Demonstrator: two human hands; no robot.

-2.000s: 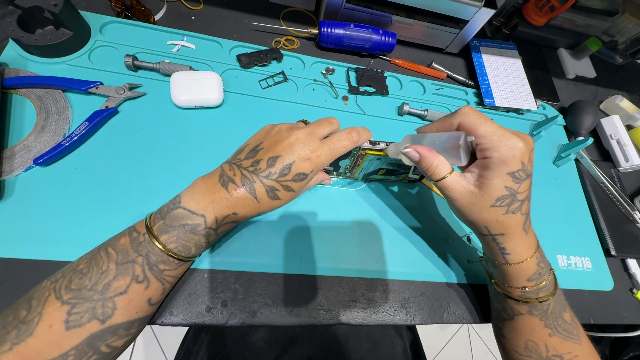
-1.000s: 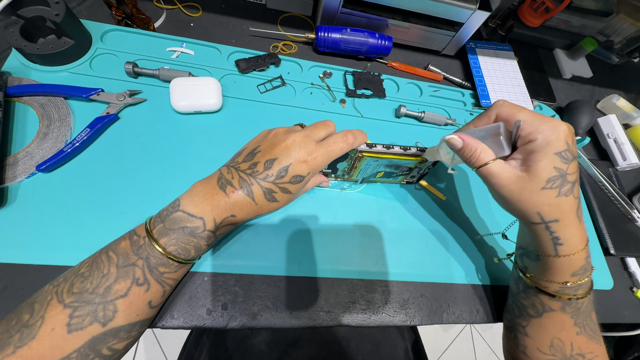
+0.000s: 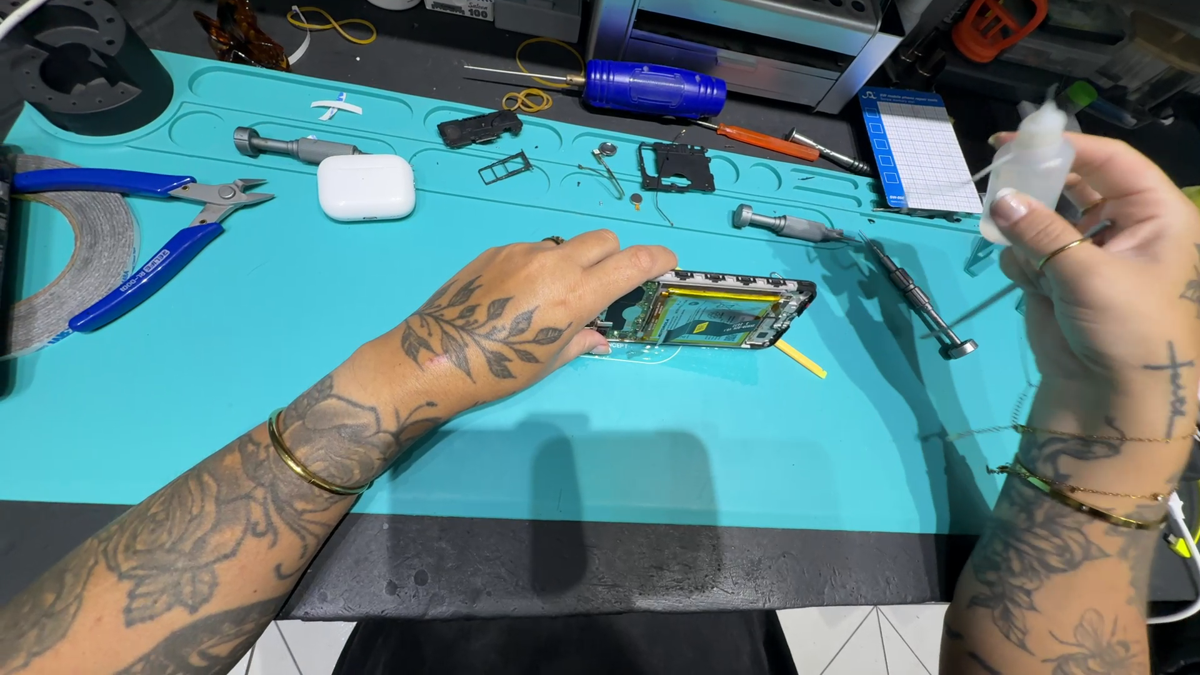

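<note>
My left hand (image 3: 511,323) grips the left end of an opened smartphone (image 3: 717,314), which is tilted up on its long edge on the teal repair mat (image 3: 600,450). Its battery and circuit board show. My right hand (image 3: 1087,216) holds a translucent plastic squeeze bottle (image 3: 1031,169), nozzle upward, over the mat's right side, well away from the phone. A thin metal tool (image 3: 984,305) also lies within that hand. A yellow strip (image 3: 802,359) pokes out from under the phone's right end.
Blue-handled flush cutters (image 3: 155,272) lie over a tape roll (image 3: 80,253) at left. Near them is a white earbud case (image 3: 366,187). Behind the phone are small screwdrivers (image 3: 783,225), phone parts (image 3: 675,169) and a blue-handled tool (image 3: 656,89).
My right hand has moved up and right, away from the phone, and the bottle now points upward. A precision screwdriver it covered has come into view. My left hand stays on the phone.
</note>
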